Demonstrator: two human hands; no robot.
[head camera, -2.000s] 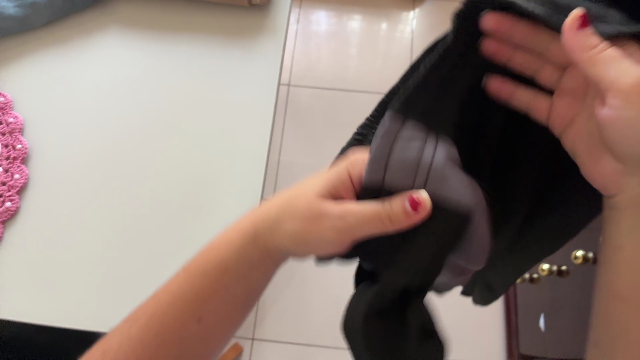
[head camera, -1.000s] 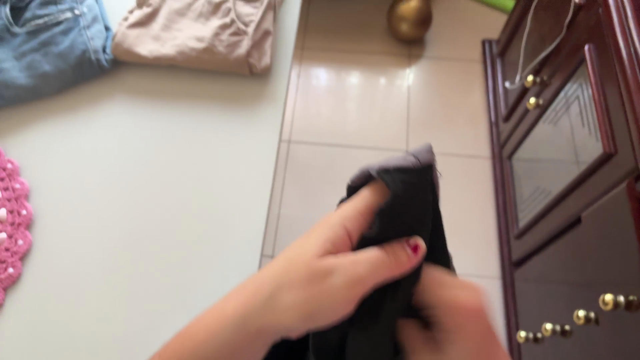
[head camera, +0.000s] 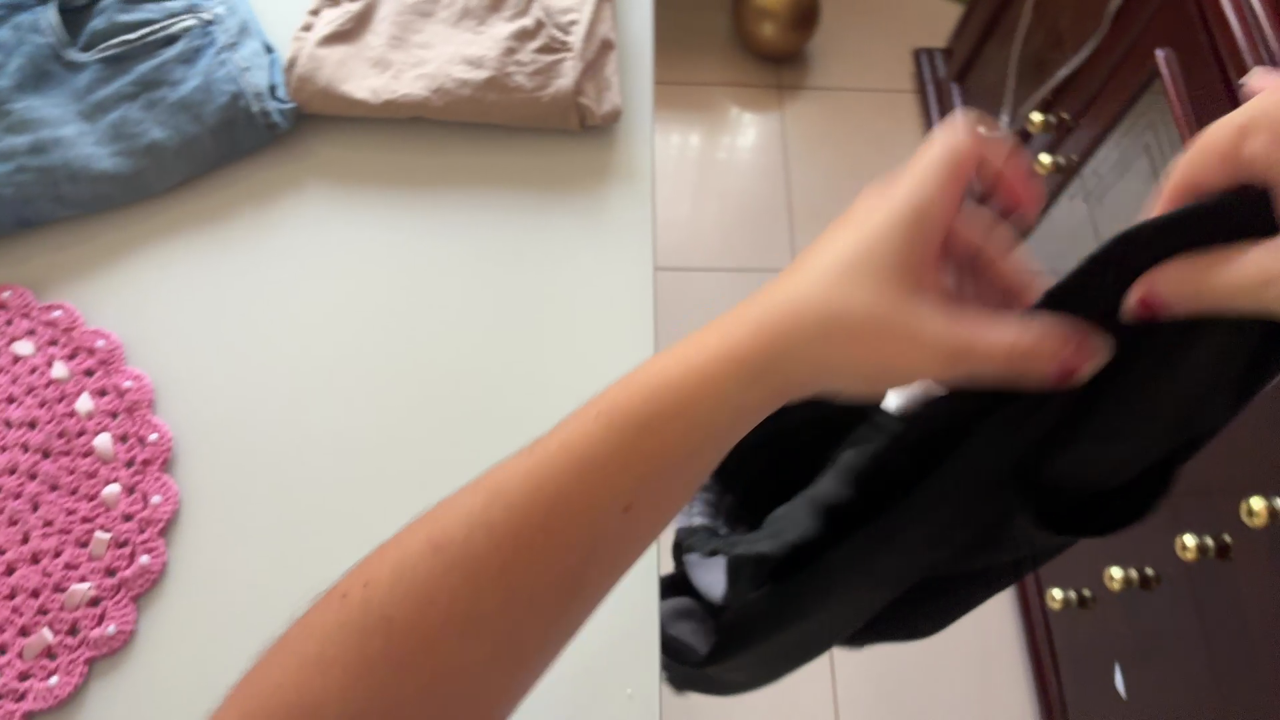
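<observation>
A black cloth garment (head camera: 930, 520) with grey lining showing at its lower left end hangs slantwise in the air, beyond the right edge of the white table. My right hand (head camera: 1215, 200) grips its upper end near the right edge of the view, thumb in front. My left hand (head camera: 990, 270) is blurred at the garment's upper edge, its thumb lying against the black cloth and its fingers curled above; whether it grips the cloth is unclear. Part of the right hand lies outside the view.
On the white table (head camera: 400, 300) lie folded blue jeans (head camera: 140, 110), a folded beige garment (head camera: 460, 60) and a pink crocheted mat (head camera: 70, 500). A dark wooden cabinet (head camera: 1150, 620) with brass knobs stands at right. A gold-coloured round object (head camera: 778, 22) rests on the tiled floor.
The black garment, bunched in both hands a second ago, now stretches out at a slant. My right hand has moved up and to the right with its upper end.
</observation>
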